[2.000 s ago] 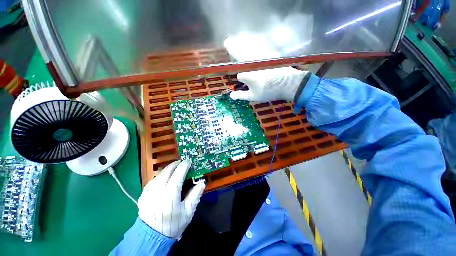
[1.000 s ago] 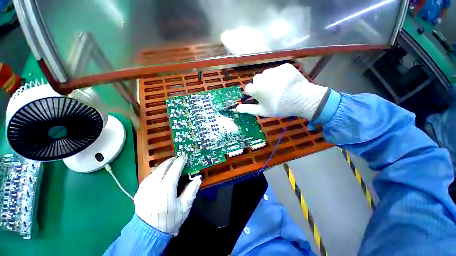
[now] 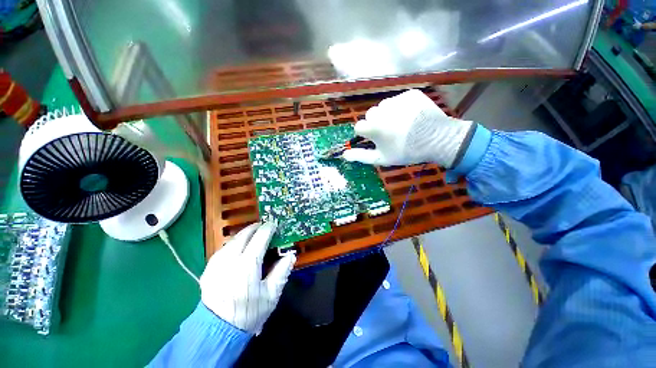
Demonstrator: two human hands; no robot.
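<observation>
A green printed circuit board (image 3: pixel 360 188) lies solder side up on the orange-brown slotted grate (image 3: pixel 234 172). My right hand (image 3: pixel 406 133), in a white glove, is closed around the diagonal cutters (image 3: pixel 357 145). Their red-and-black handles show at my fingers, and their small jaws are over the upper middle of the board. My left hand (image 3: pixel 244 279), also in a white glove, holds the board's lower left corner, fingertips on top and thumb beside a white part at the front edge.
A clear shield (image 3: pixel 273 43) with a brown-red lower edge hangs over the grate's back. A white desk fan (image 3: pixel 137 215) stands left on the green mat (image 3: pixel 129 302), with another board (image 3: pixel 32 277) before it. A thin blue cord (image 3: pixel 404 208) crosses the grate's front right.
Since two seconds ago, my right hand has moved from the board's top edge over its upper right, and the cutters now show above the board. My left hand has stayed at the lower left corner.
</observation>
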